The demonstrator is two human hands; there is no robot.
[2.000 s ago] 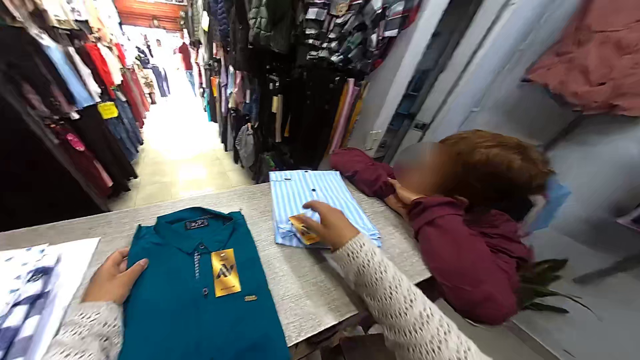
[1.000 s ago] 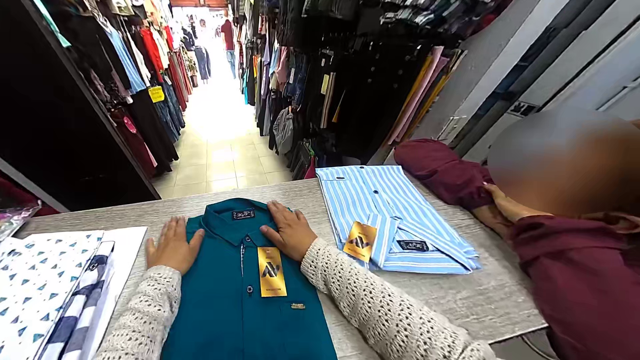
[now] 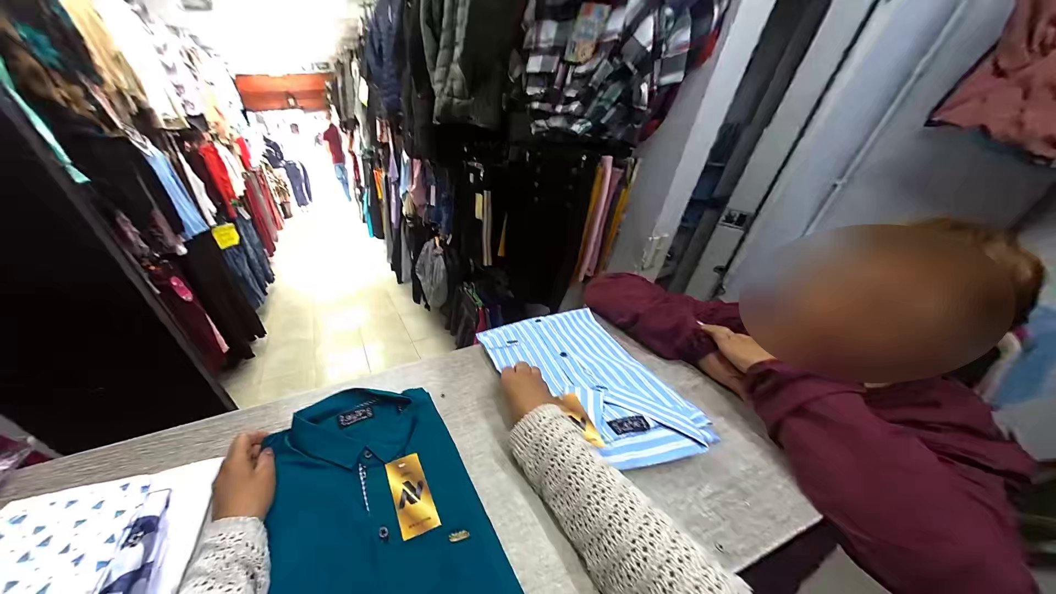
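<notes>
A folded teal collared shirt [image 3: 330, 511] with a gold hang tag [image 3: 412, 497] lies on the counter. At its left shoulder edge rests my left hand [image 3: 245, 476], fingers curled on the fabric. My right hand [image 3: 525, 391] touches the left edge of a folded blue-and-white striped shirt [image 3: 627, 371], its fingertips bent and partly hidden. That striped shirt lies with its collar toward me, and my sleeve partly covers its gold tag [image 3: 582, 419].
On the grey counter [image 3: 495, 478], folded patterned shirts [image 3: 74, 528] lie at the left. A person in a maroon top [image 3: 858, 462] leans on the counter's right side. Clothing racks [image 3: 528, 198] flank a tiled aisle [image 3: 346, 330] beyond.
Both hands lay on the teal shirt a second ago. The right has moved right to the striped shirt, and the left now sits at the teal shirt's left edge.
</notes>
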